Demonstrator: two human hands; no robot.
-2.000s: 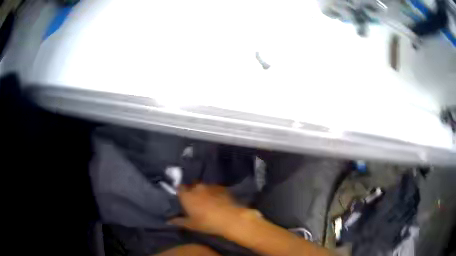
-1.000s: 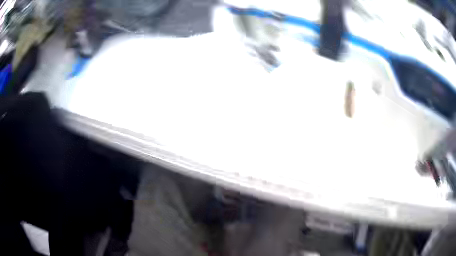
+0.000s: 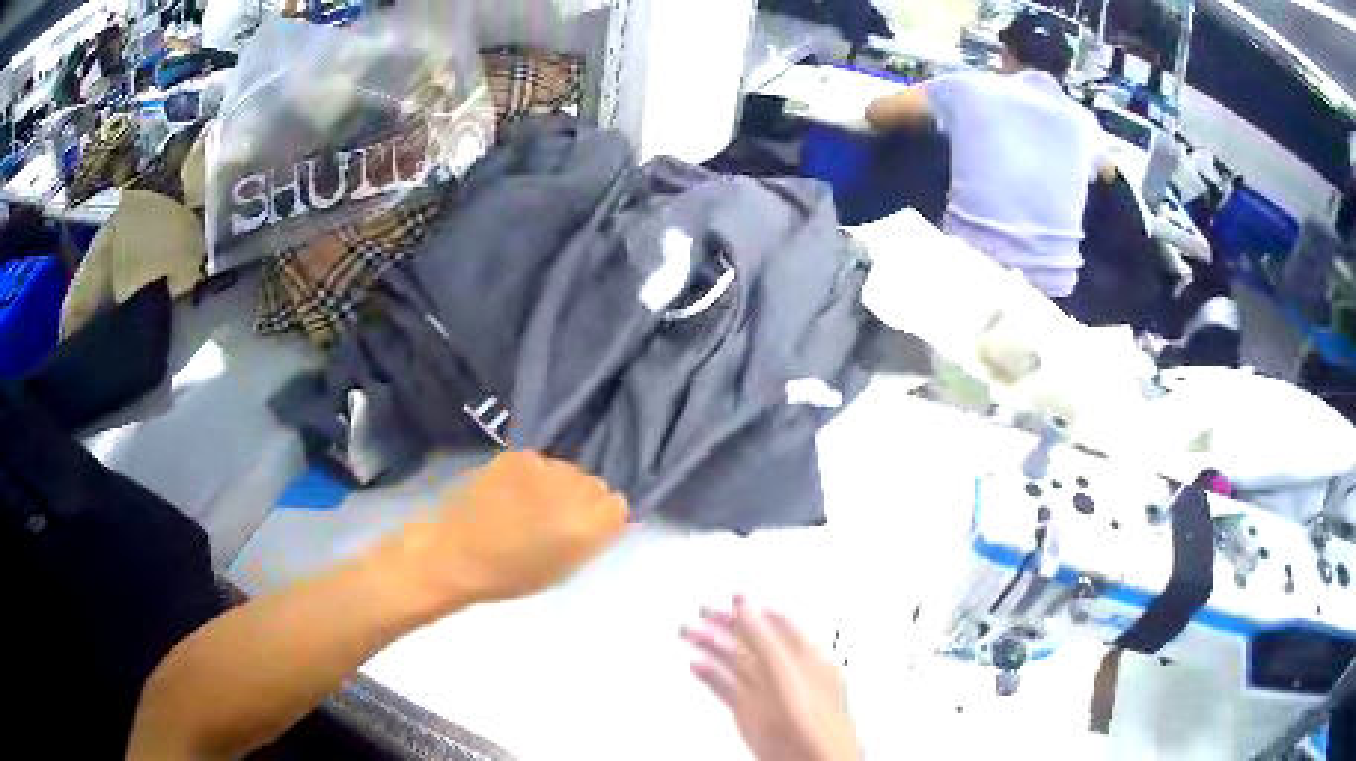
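Note:
A heap of dark grey garment pieces (image 3: 595, 312) lies on the white table beyond my hands, with white patches and short white stripes on it. My left hand (image 3: 536, 520) is closed in a fist on the near edge of the grey garment; the fingertips are hidden. My right hand (image 3: 766, 669) is near the bottom, fingers apart, holding nothing and not touching the cloth. The white sewing machine head (image 3: 1071, 520) with a blue stripe and black band stands at the right.
A clear plastic bag (image 3: 342, 141) with lettering and checked cloth (image 3: 320, 275) lie behind at the left. White cloth (image 3: 996, 312) lies behind the machine. A brown strip (image 3: 1105, 688) stands by the machine bed. A person (image 3: 1011, 164) in a light top sits farther back.
The view has swung up and left from the table edge to the grey heap. Both hands, out of view one second ago, now show, the left one gripping the grey garment.

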